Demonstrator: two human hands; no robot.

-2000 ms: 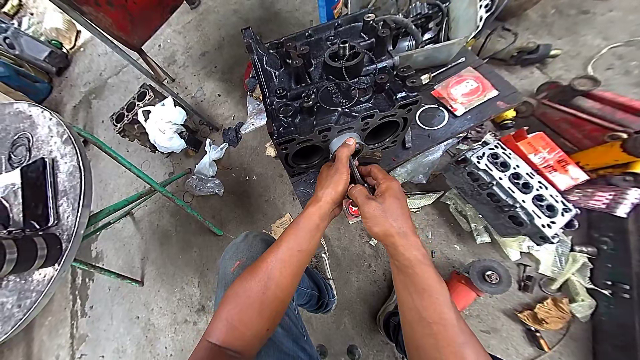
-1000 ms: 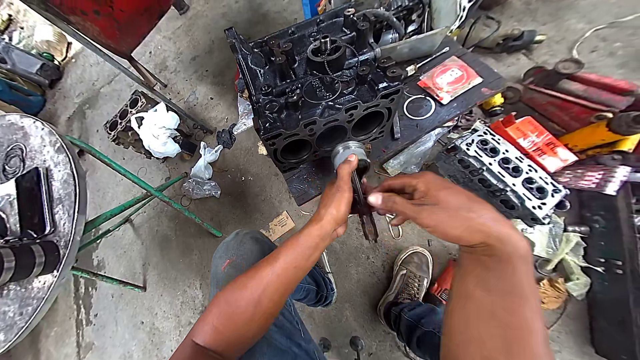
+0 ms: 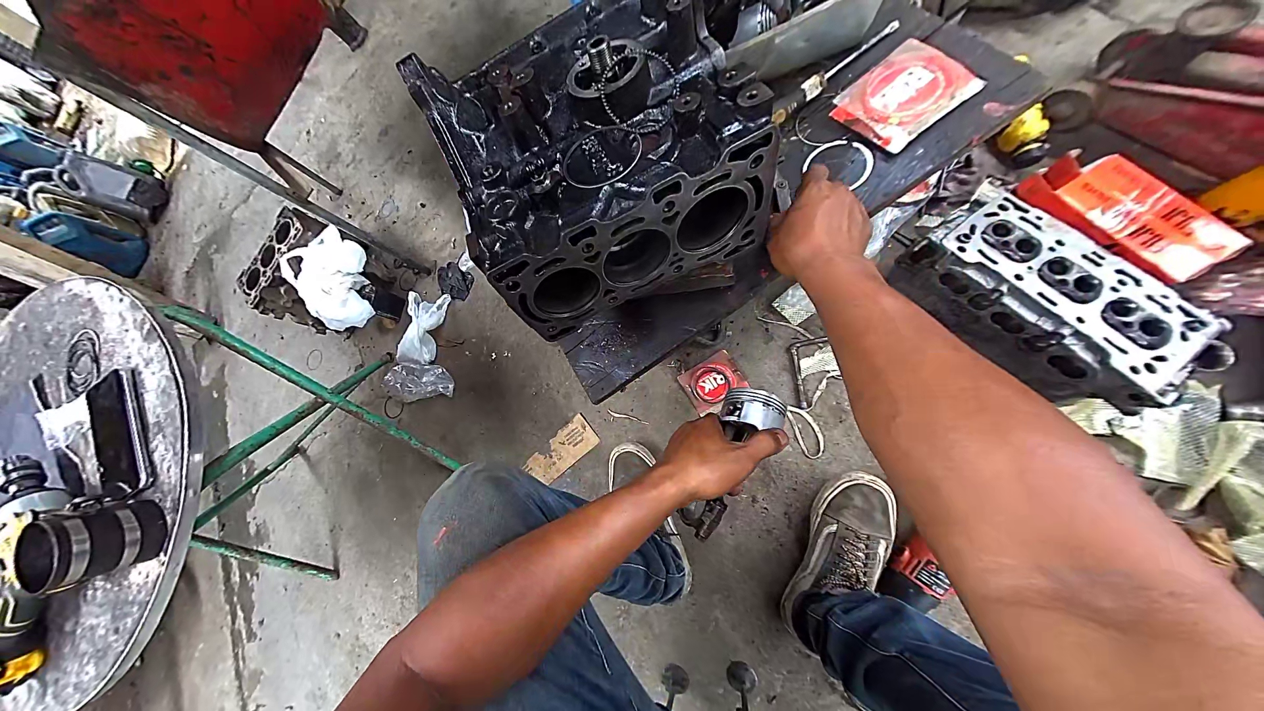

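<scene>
My left hand (image 3: 706,456) is closed around a piston (image 3: 753,408) with its connecting rod, crown up, below the bench and short of the engine block. The black engine block (image 3: 602,168) lies on the dark bench with its cylinder bores facing me. My right hand (image 3: 825,225) reaches to the block's right side, over the bench by a pale ring (image 3: 851,158); its fingertips are partly hidden, so I cannot tell whether they grip anything. A red and white packet (image 3: 907,96) lies beyond that ring.
A cylinder head (image 3: 1076,286) and an orange-red box (image 3: 1136,217) lie at the right. A round metal table (image 3: 163,415) on green legs stands at the left. A white plastic bag (image 3: 331,276) and a small red packet (image 3: 711,380) lie low on the floor.
My right hand has left the piston and rod and reached forward to the block's right side. My left hand has drawn the piston back, away from the block.
</scene>
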